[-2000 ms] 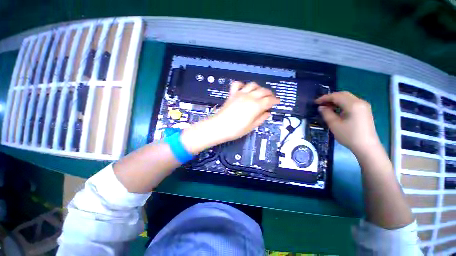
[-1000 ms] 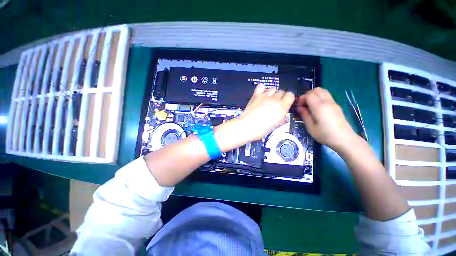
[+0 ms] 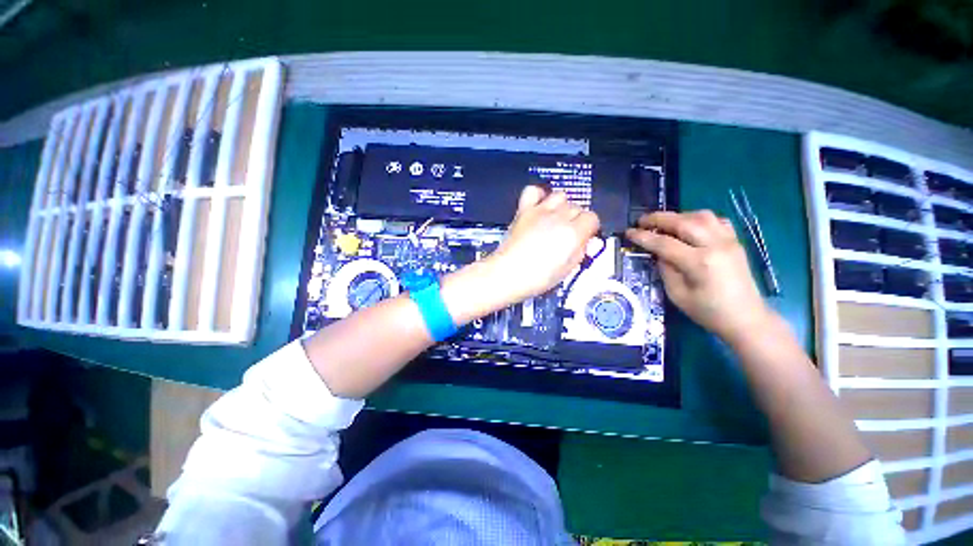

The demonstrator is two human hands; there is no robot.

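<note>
An open laptop base [image 3: 667, 363] lies in front of me, its insides showing. The black battery pack [image 3: 491, 192] runs along its far side, with the silver left fan [image 3: 366, 290] and right fan [image 3: 608, 311] nearer me. My left hand [image 3: 544, 243], with a blue wrist strap [image 3: 432, 306], is over the battery's near edge, above the right fan. My right hand [image 3: 694, 254] has its fingertips at the battery's near right corner. Both hands have bent fingers. Whatever lies between the fingertips is too small or hidden to tell.
A white divided tray [image 3: 192, 194] with dark parts and thin wires stands on the left. Another white tray [image 3: 819, 251] with black parts in its slots stands on the right. Thin metal tweezers [image 3: 758, 243] lie right of the laptop. A pale ribbed rail [image 3: 533, 77] runs behind.
The hands first came together near the battery's right end. Now my left hand has moved slightly left and down, my right slightly down, leaving a small gap between them.
</note>
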